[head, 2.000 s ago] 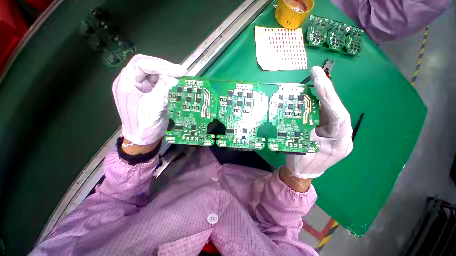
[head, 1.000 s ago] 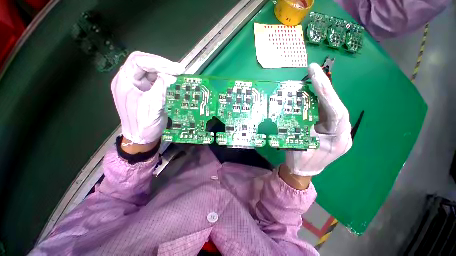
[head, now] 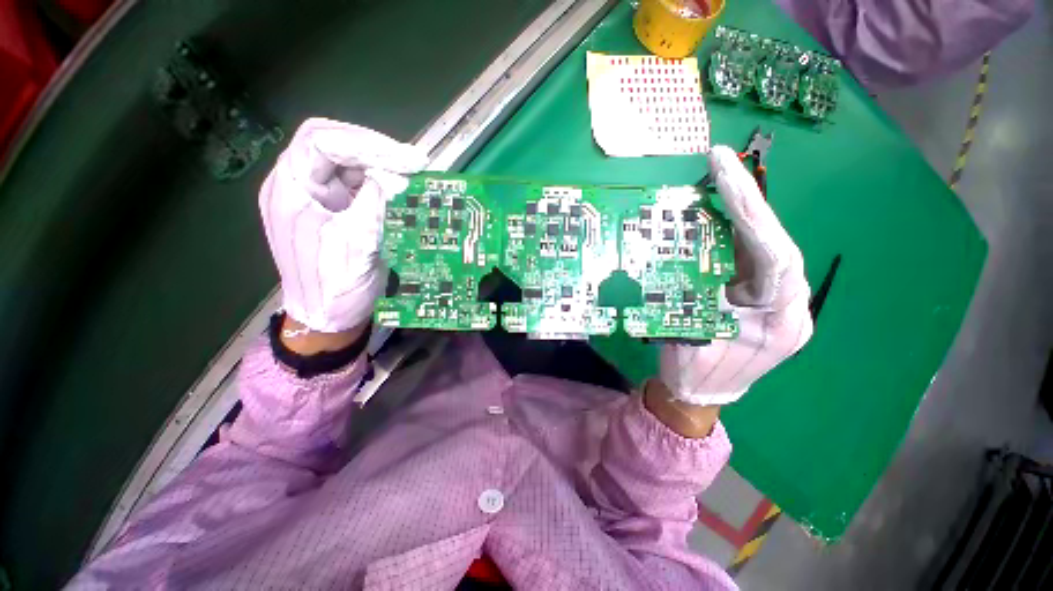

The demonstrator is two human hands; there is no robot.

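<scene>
A green circuit board panel of three joined boards is held up in front of my chest, its flat face with small chips and silvery pads towards me. My left hand, in a white striped glove, grips its left end, thumb and finger at the upper left corner. My right hand, gloved the same, grips its right end, with the thumb along the right edge and the fingers partly hidden behind the panel. Glare lies on the middle and right boards.
On the green mat are a label sheet, a yellow tape roll, another panel, side cutters and tweezers. The conveyor belt at left carries a board panel. Another person's sleeve is at top right.
The panel on the belt has moved left and slightly down. The held panel has tilted slightly, shifting the glare on it. Both hands keep their grip.
</scene>
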